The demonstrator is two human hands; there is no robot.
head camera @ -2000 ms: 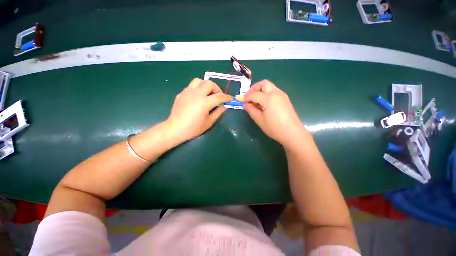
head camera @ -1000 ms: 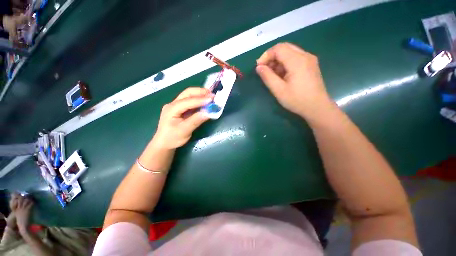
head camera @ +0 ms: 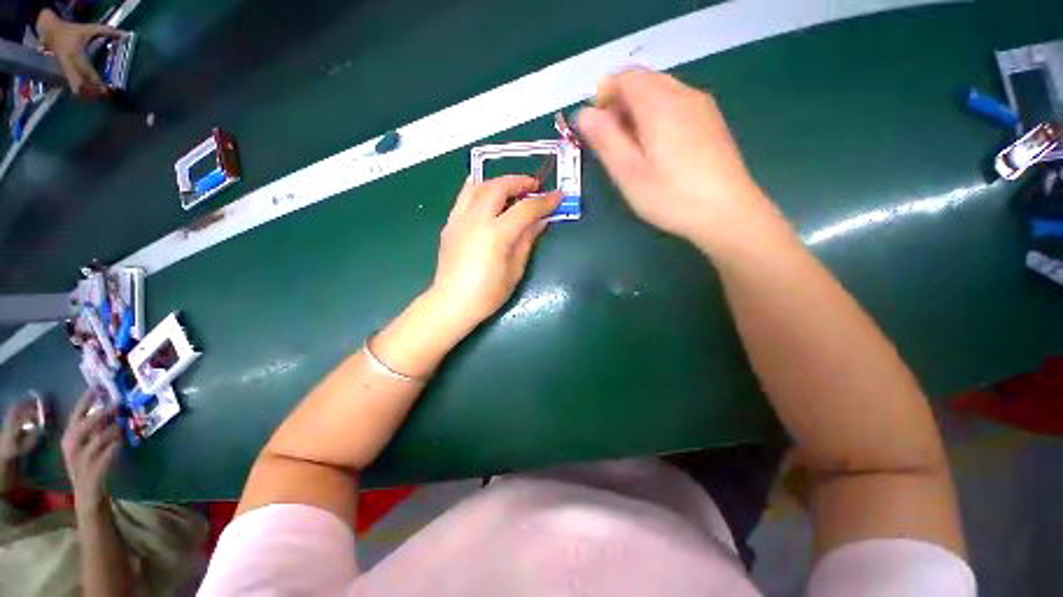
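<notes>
A white housing [head camera: 513,149] lies on the green table in front of me, with its window towards the middle. A blue battery [head camera: 570,206] sits along its near edge. My left hand [head camera: 499,233] holds the housing at its near left side, with fingers over the battery edge and window. A small reddish-brown end module [head camera: 567,130] stands at the housing's far right corner. My right hand [head camera: 664,146] is raised just right of the module, fingers curled and slightly blurred. Whether its fingertips touch the module or hold anything cannot be told.
A pile of white housings with blue cells [head camera: 114,332] lies at the left, with another person's hands [head camera: 91,443] beside it. One unit [head camera: 208,170] lies beyond the white strip [head camera: 466,111]. More housings [head camera: 1029,99] lie at the far right. Another hand [head camera: 76,53] is top left.
The view has turned left since the first frame. The housing, lifted and tilted a second ago, now lies flat. My right hand is closer to the module. Another person's hand has reached the left pile.
</notes>
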